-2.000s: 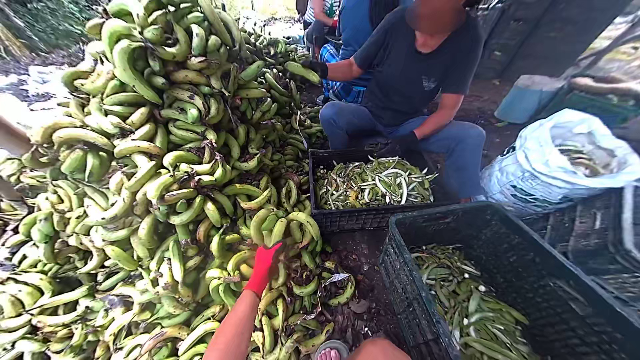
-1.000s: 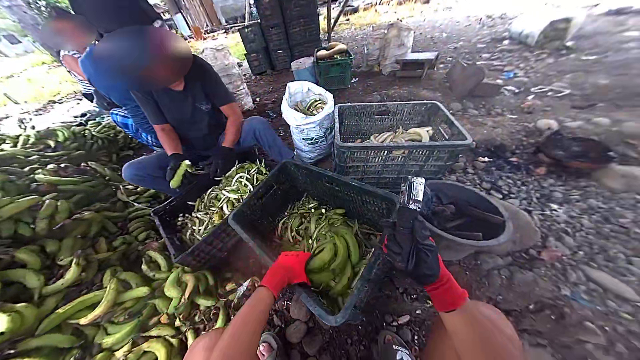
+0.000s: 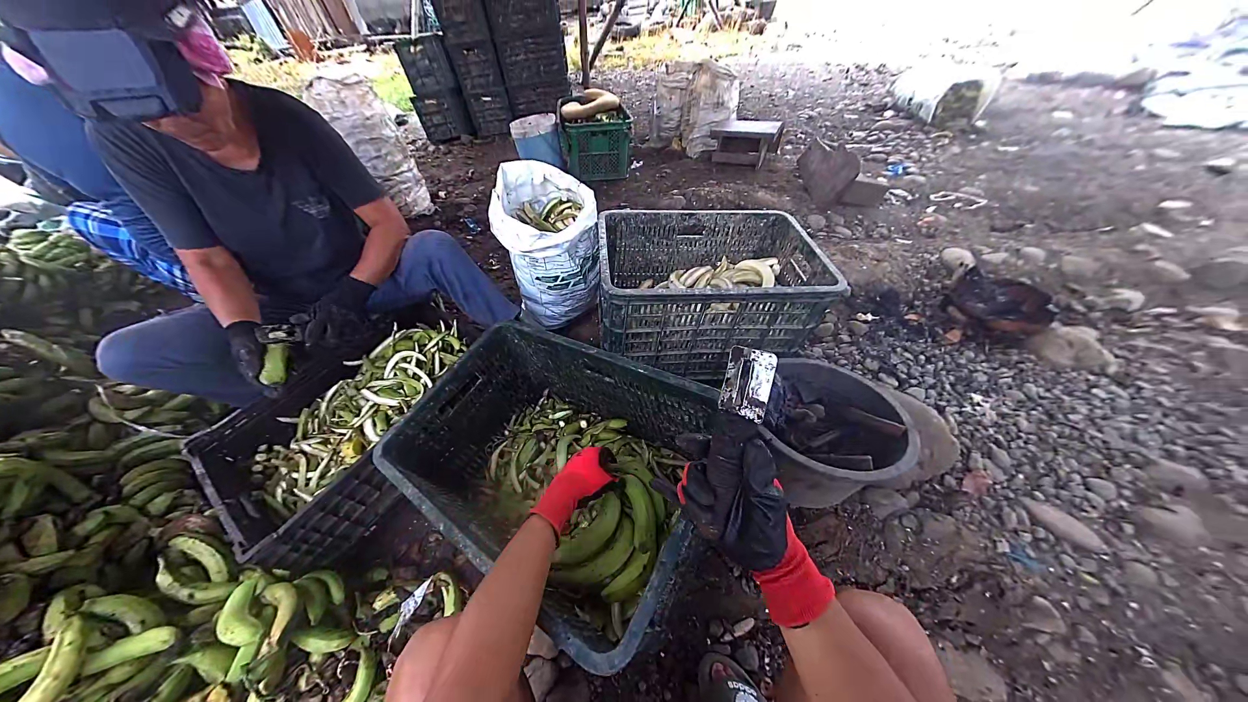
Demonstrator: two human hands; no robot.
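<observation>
A dark green plastic crate (image 3: 648, 629) stands before my knees, with green peels and a bunch of green plantains (image 3: 604, 546) inside. My left hand (image 3: 575, 487), in a red glove, reaches into it and grips the top of the bunch; its fingertips are hidden. My right hand (image 3: 731, 487), in a black glove with a red cuff, is raised over the crate's right rim and holds a metal-bladed hand tool (image 3: 749, 383) upright. Peels (image 3: 390, 390) fill a black crate to the left. A large pile of green plantains (image 3: 127, 624) lies at the left.
Across the black crate sits a person (image 3: 283, 195) in black gloves, holding a green plantain. Behind are a white sack (image 3: 546, 263), a crate of peeled plantains (image 3: 721, 327) and a green crate (image 3: 597, 151). A grey tub (image 3: 912, 448) stands at my right, on stony ground.
The view has swung right from the pile. My left hand, at the pile two seconds ago, is now in the crate on a bunch. My right hand with the tool stays over the crate's right side.
</observation>
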